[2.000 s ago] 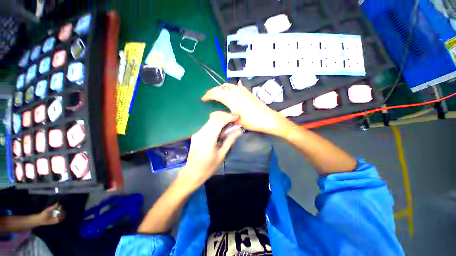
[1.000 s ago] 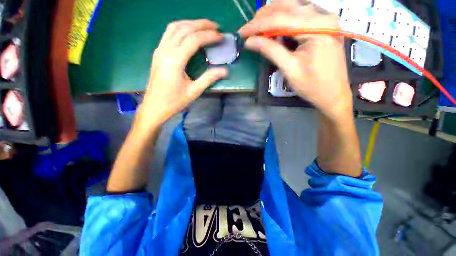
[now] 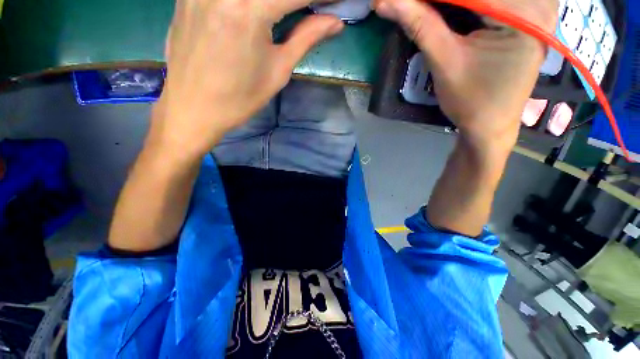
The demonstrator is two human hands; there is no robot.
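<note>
A rounded-square watch unit with a pale face [image 3: 345, 9] shows at the top edge, partly cut off. My left hand [image 3: 224, 59] is around its left side, thumb at its lower edge, fingertips cut off by the frame. My right hand [image 3: 484, 63] is at its right side, thumb and finger close to the edge. A red-orange tube [image 3: 523, 26] runs from my right hand to the right. What the tube's end touches is hidden.
The green mat [image 3: 91, 35] lies under the hands. The right foam tray [image 3: 393, 95] holds whitish and pink units, with a white adhesive sheet [image 3: 596, 45] over it. A blue bin [image 3: 119, 85] hangs below the bench edge. A blue machine [image 3: 621, 105] stands at right.
The view has tilted down, so both hands and the watch unit now sit at the top edge. The left foam tray and yellow strip have gone out of view. The tube stays at my right hand.
</note>
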